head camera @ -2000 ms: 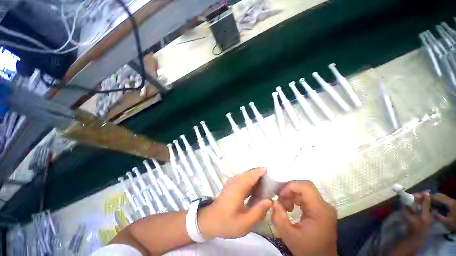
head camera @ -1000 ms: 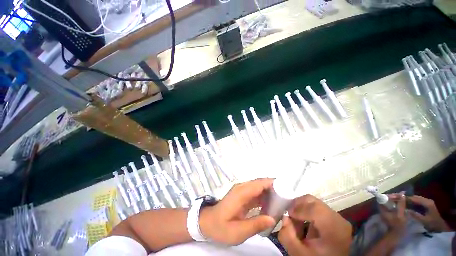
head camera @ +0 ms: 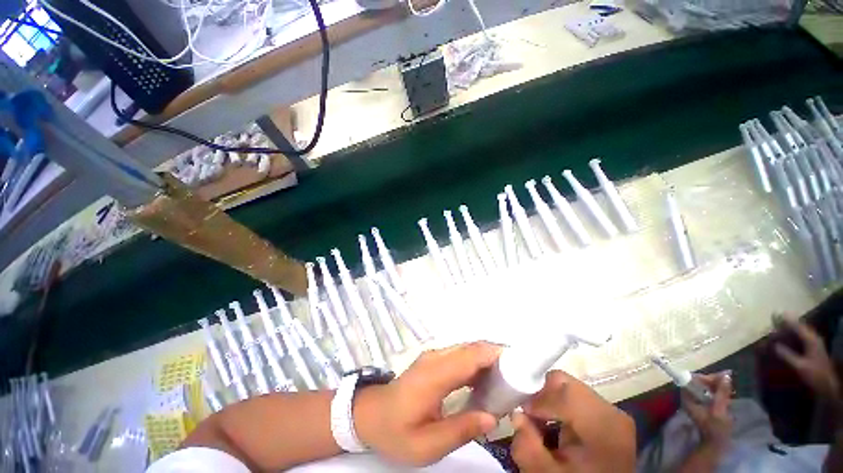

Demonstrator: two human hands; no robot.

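A handheld device unit (head camera: 522,374) with a grey barrel and white neck is held in front of me, its neck pointing up and right. My left hand (head camera: 430,402) grips the barrel from the left side. My right hand (head camera: 578,420) is at the lower right of the barrel, its thumb and fingertips against the side. A tiny white bit shows at those fingertips; I cannot tell what it is. The barrel's lower end is hidden by the hands. Other units (head camera: 351,300) lie in a slanting row on the near bench.
A green conveyor belt (head camera: 555,125) runs beyond the bench. Yellow label sheets (head camera: 176,397) lie at the left. A brown-wrapped post (head camera: 217,236) stands at the left. Clear plastic (head camera: 665,323) lies at the right, near another person's hand (head camera: 712,406) holding a unit.
The held unit's white neck has come into clearer view and tilts right. Both my hands have stayed around it. The other person's hands have moved apart, one still holding a unit.
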